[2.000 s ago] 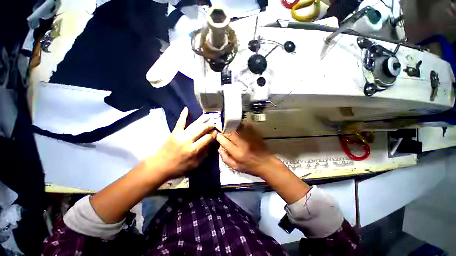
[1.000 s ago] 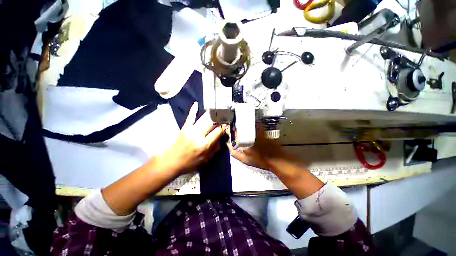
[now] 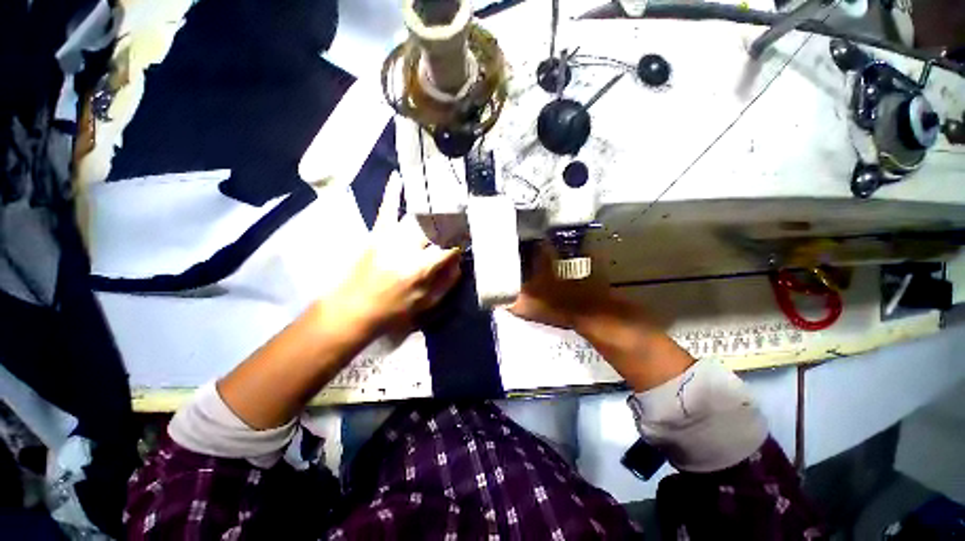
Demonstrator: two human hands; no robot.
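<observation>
A navy fabric strip (image 3: 463, 354) hangs from under the sewing machine head (image 3: 495, 248) over the table's front edge. My left hand (image 3: 397, 283) is just left of the head, fingers bent at the navy cloth; its fingertips are blurred and partly hidden. My right hand (image 3: 556, 287) is behind and right of the head, in shadow, with its fingertips hidden. The needle and presser foot cannot be made out. A large navy panel (image 3: 228, 90) and white-faced pieces (image 3: 159, 227) with a narrow navy strip (image 3: 201, 264) lie to the left.
The machine arm (image 3: 720, 127) spans the right side, with black tension knobs (image 3: 564, 126). Red-handled scissors (image 3: 806, 301) lie under the arm. A tangled cut-piece pile (image 3: 37, 211) is at the far left. A printed ruler (image 3: 741, 340) runs along the front edge.
The view has shifted, so the machine top sits higher in the picture. My left hand's fingers are now more curled. My right hand has gone further behind the head, its fingertips no longer visible.
</observation>
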